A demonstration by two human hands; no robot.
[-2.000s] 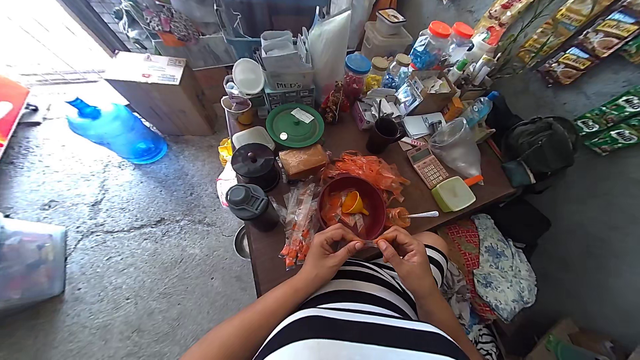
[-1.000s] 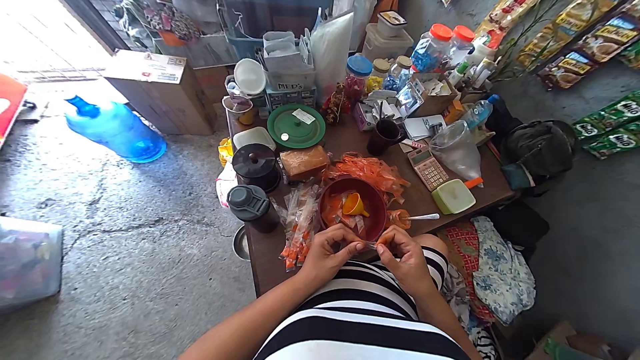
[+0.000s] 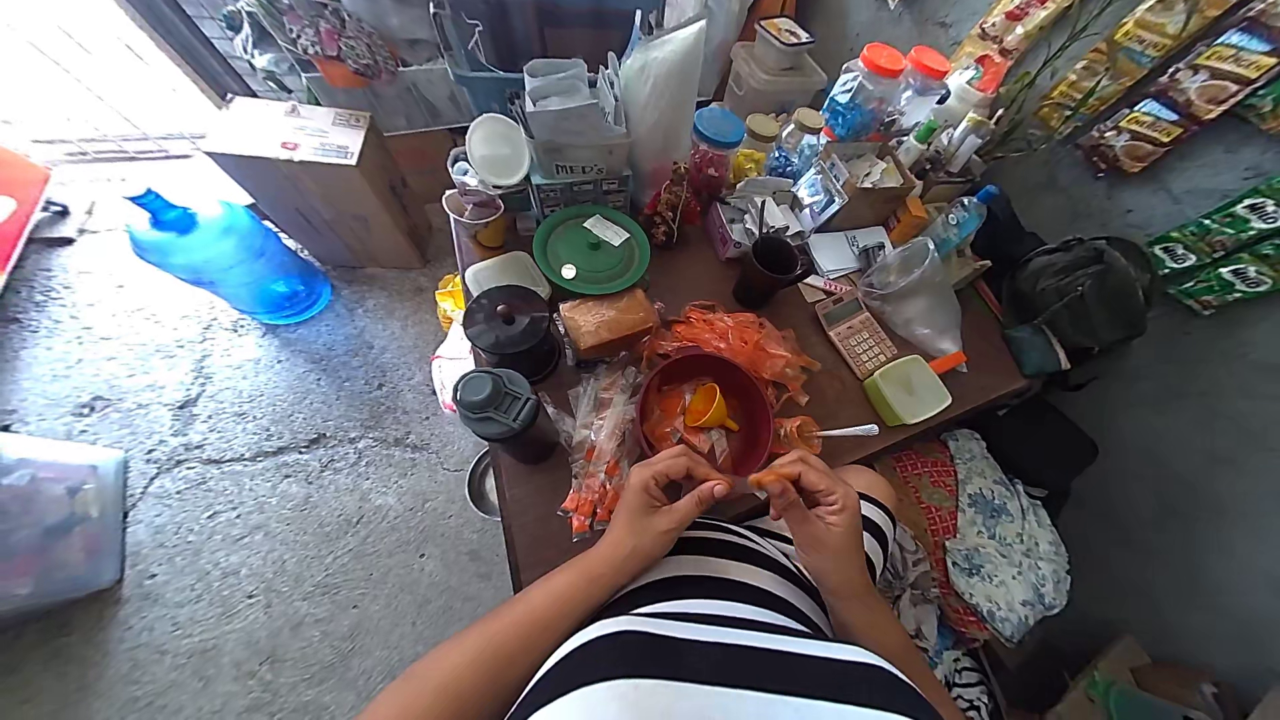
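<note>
Over my lap, at the near rim of a dark red bowl [image 3: 652, 440], my left hand [image 3: 665, 500] and my right hand [image 3: 812, 505] pinch a small clear plastic packet [image 3: 742, 484] between them. Something orange shows at the right fingertips. A yellow funnel [image 3: 706, 406] lies in the bowl on small orange-filled packets. Long clear plastic sleeves with orange contents [image 3: 602, 450] lie left of the bowl. Behind it is a heap of orange plastic bags [image 3: 745, 340]. To its right, a small jar of orange stuff [image 3: 797, 434] has a spoon handle [image 3: 848, 431] beside it.
Around the bowl stand a grey-lidded tumbler [image 3: 500, 405], a black lidded pot [image 3: 510, 325], a brown wrapped block [image 3: 608, 322], a green lid [image 3: 591, 250], a dark mug [image 3: 768, 270], a calculator [image 3: 857, 333] and a green tub [image 3: 907, 390]. The table's left edge [image 3: 505, 510] is near my left forearm.
My fingertips have drawn slightly apart with the small packet between them. The things on the table have not plainly moved.
</note>
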